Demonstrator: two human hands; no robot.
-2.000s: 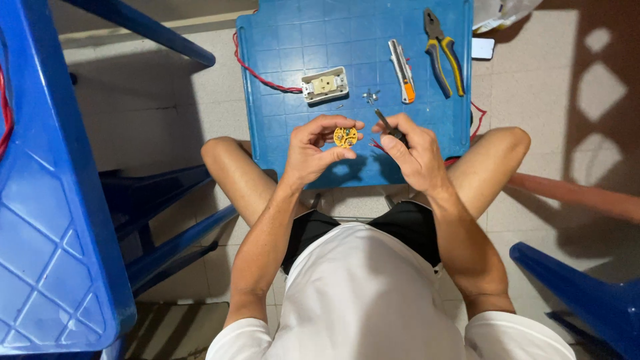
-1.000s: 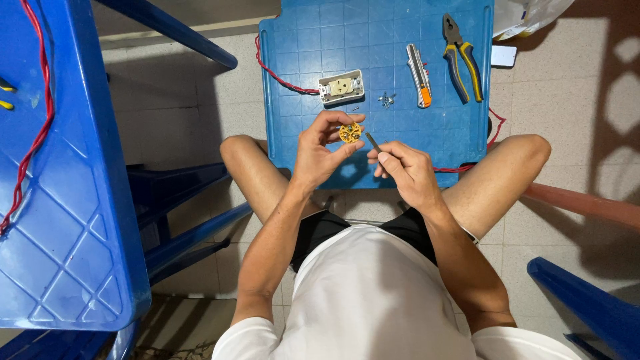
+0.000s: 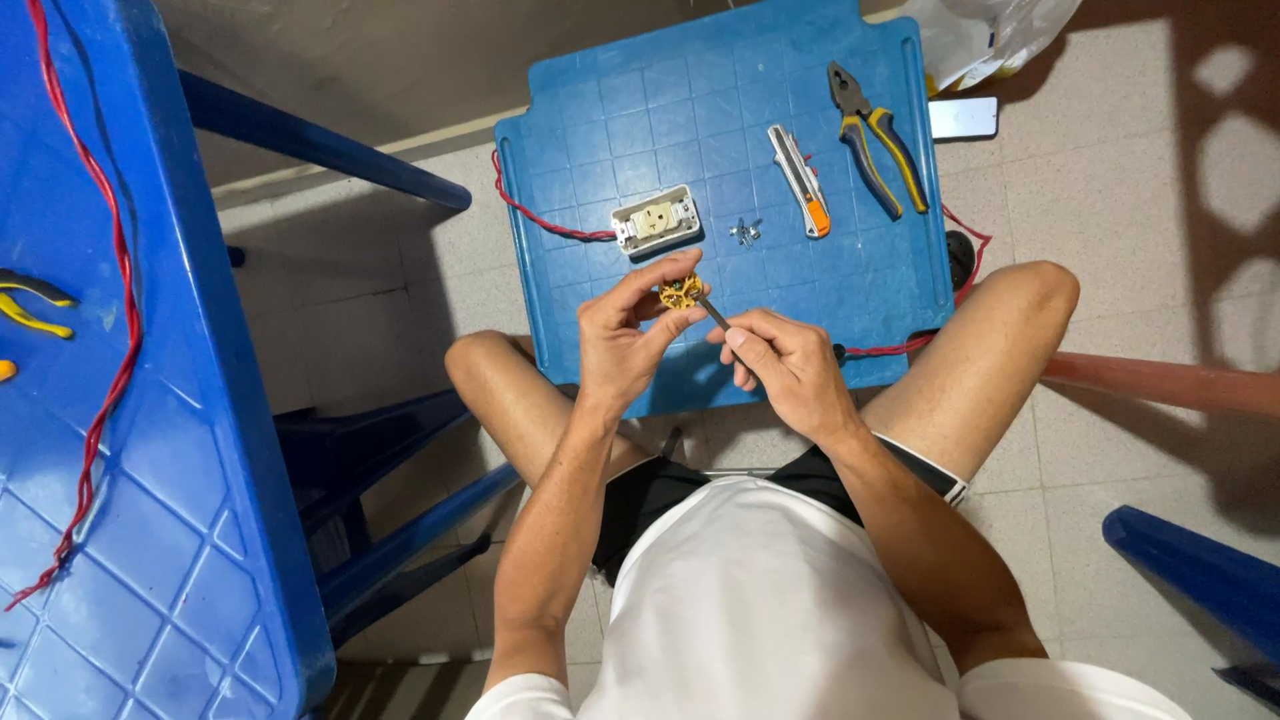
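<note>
A round yellow electrical part [image 3: 681,291] with metal pieces inside is pinched between the thumb and fingers of my left hand [image 3: 632,335]. My right hand [image 3: 785,365] grips a dark, thin-shafted tool [image 3: 716,315], probably a screwdriver; its tip meets the lower right edge of the yellow part, and its handle is hidden in my palm. Just beyond my hands, a cream socket outlet sits in a white box [image 3: 655,221] with twisted red wire [image 3: 560,230] running from its left side. Small metal screws [image 3: 746,232] lie to the right of the box.
On the small blue table [image 3: 640,120] are a utility knife [image 3: 800,182] and combination pliers [image 3: 878,140]. A phone [image 3: 963,118] lies on the floor by a plastic bag [image 3: 985,40]. At left, a larger blue table [image 3: 150,420] holds twisted red wire [image 3: 122,260] and yellow-black tool handles [image 3: 35,300].
The dark tool in my right hand has come from beside the yellow part to its edge. My left hand has kept hold of the part. The view has shifted left.
</note>
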